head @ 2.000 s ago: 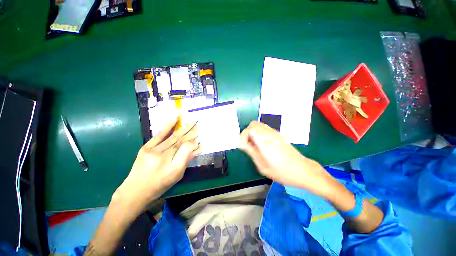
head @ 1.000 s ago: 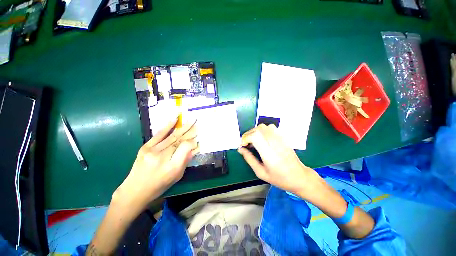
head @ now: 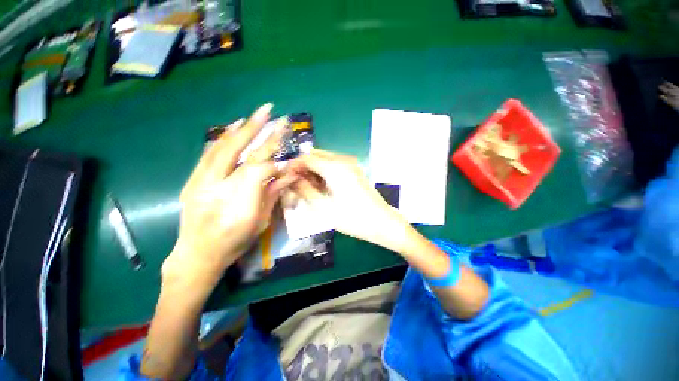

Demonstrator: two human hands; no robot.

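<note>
The open tablet assembly (head: 316, 257) lies in front of me, largely covered by my hands. The white battery pack (head: 307, 220) shows under my right hand, over the tablet's middle. My left hand (head: 227, 193) is above the tablet's left part, fingers extended and blurred. My right hand (head: 335, 190) is over the tablet's centre, its fingertips meeting the left hand's fingers. Whether anything small is between the fingertips is hidden by blur. The white adhesive pad sheet (head: 411, 156) with its black block lies right of the tablet.
A red scrap bin (head: 476, 175) with tan strips stands right of the sheet. A clear plastic bag (head: 592, 126) lies beyond it. A tweezers-like tool (head: 124, 234) and black tray (head: 22, 245) are at left. Open tablets (head: 212, 33) line the far side. Another person's hand (head: 669, 94) and blue sleeve show at right.
My right hand has moved left from the battery's right edge to my left hand. My left hand has risen over the tablet's upper part. The view has shifted, showing more of the far-left tablets.
</note>
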